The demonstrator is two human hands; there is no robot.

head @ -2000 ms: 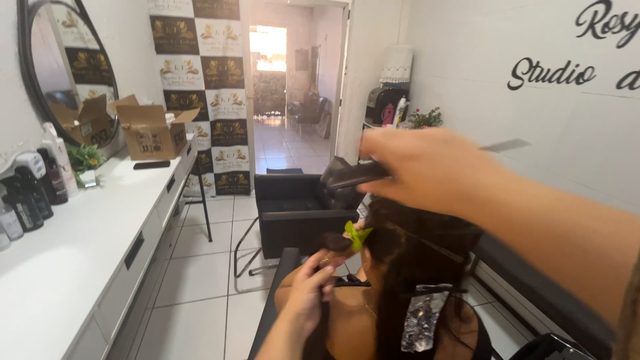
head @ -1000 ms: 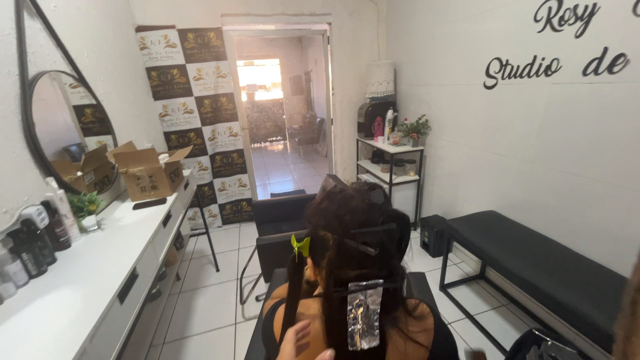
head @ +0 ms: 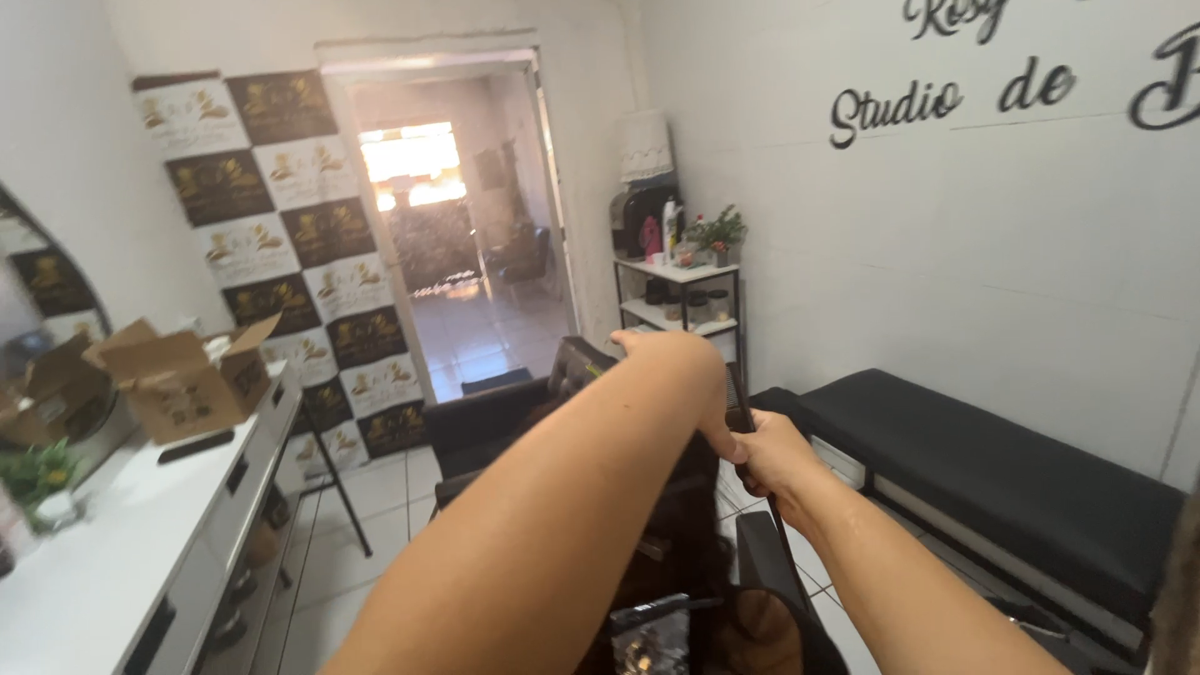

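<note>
A seated person with long dark hair (head: 689,525) is in front of me, their head largely hidden behind my left forearm. My left hand (head: 680,375) reaches across over the hair; its grip is not clear, and its lower fingers meet my right hand. At the right side of the head, my right hand (head: 773,455) is closed around a dark comb (head: 734,386), teeth up and a thin dark part pointing down. A silver foil (head: 652,642) lies in the hair at the back. Part of a green hair clip (head: 592,371) shows past my left forearm.
A black padded bench (head: 994,478) stands along the right wall, behind a black chair armrest (head: 764,553). Another black chair (head: 478,422) is ahead. On the left, a white counter (head: 103,572) holds an open cardboard box (head: 192,384). A shelf unit (head: 680,272) stands by the doorway.
My left hand was low at a strand on the left of the head one second ago; it is now across on the right. My right hand has come into view with the comb.
</note>
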